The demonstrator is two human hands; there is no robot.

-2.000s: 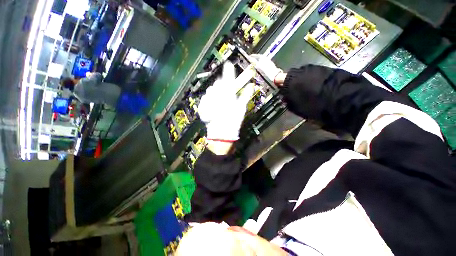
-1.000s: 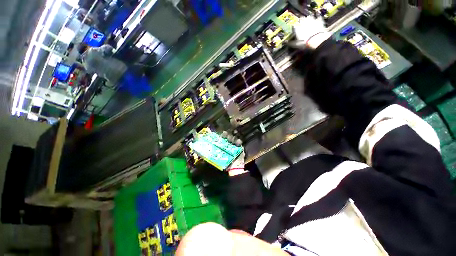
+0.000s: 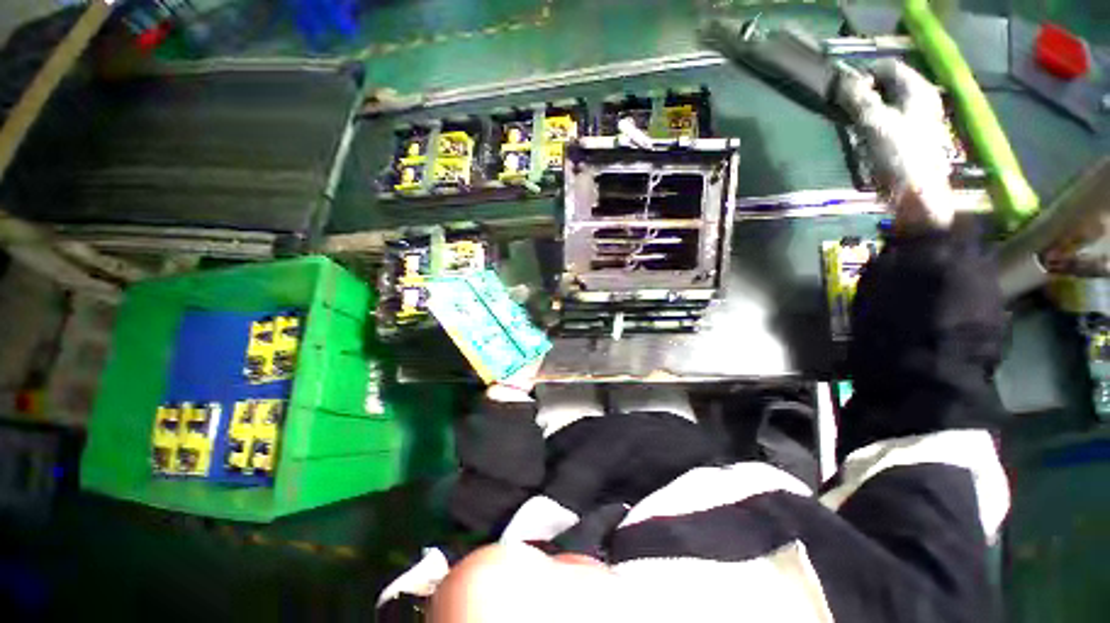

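My left hand (image 3: pixel 514 387), in a white glove, mostly hidden under a circuit board (image 3: pixel 489 326), holds it by its lower end, teal underside up, at the bench's front left. My right hand (image 3: pixel 898 128), gloved and blurred, reaches to the conveyor's far right, over a partly hidden board. A blurred dark grey piece (image 3: pixel 785 63) lies at its fingertips; I cannot tell if it is gripped. A stack of empty black carriers (image 3: pixel 649 223) stands on the bench between my hands.
Loaded carriers (image 3: pixel 532 146) line the conveyor behind. Another (image 3: pixel 408 274) is beside the held board. A green tote (image 3: pixel 329 414) at left holds several boards on a blue sheet (image 3: pixel 201 353). A lime bar (image 3: pixel 971 110) crosses the far right. A yellow-topped board (image 3: pixel 842 282) lies by my right sleeve.
The view has turned to the right. My left hand took hold of a board and keeps it at the left. My right hand left the carrier stack and moved far right along the conveyor.
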